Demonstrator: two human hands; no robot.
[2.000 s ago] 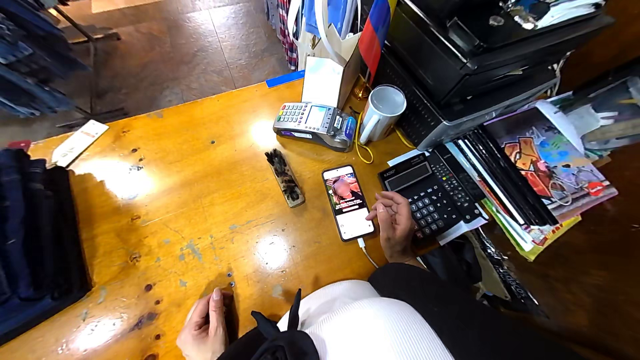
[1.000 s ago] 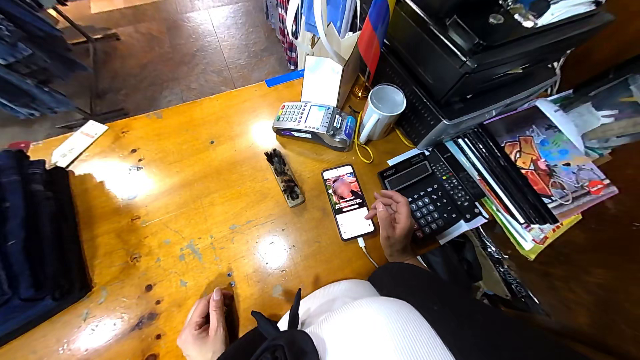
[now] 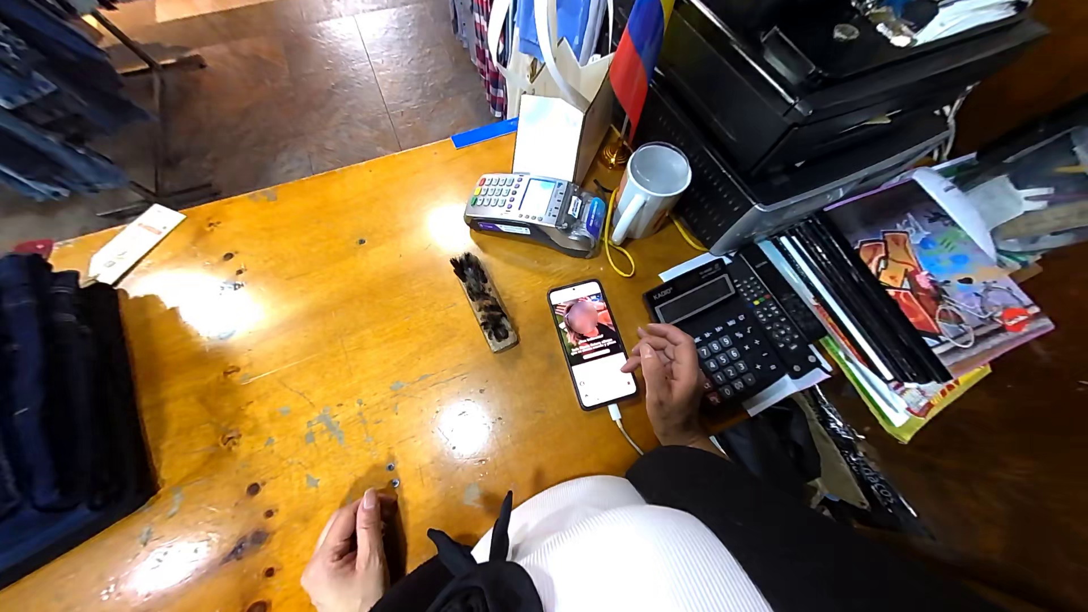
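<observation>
A smartphone (image 3: 593, 344) with a lit screen lies flat on the wooden counter (image 3: 340, 246), a white cable (image 3: 627, 431) plugged into its lower end. My right hand (image 3: 671, 374) is at the phone's right edge, fingers loosely curled and nothing held, between it and a black desk calculator (image 3: 722, 327). My left hand (image 3: 350, 548) rests at the counter's near edge with its fingers bent; whether anything is under them is hidden. Left of the phone lies a worn wooden brush (image 3: 484, 302) with dark bristles. A grey card payment terminal (image 3: 535, 208) stands beyond both.
A white mug (image 3: 653, 191), a paper bag (image 3: 552, 140) and a small flag (image 3: 636, 59) stand at the back. Black electronic equipment (image 3: 765, 102) and stacked folders (image 3: 875, 297) occupy the right. Folded jeans (image 3: 68, 399) and a paper tag (image 3: 136, 242) lie at left.
</observation>
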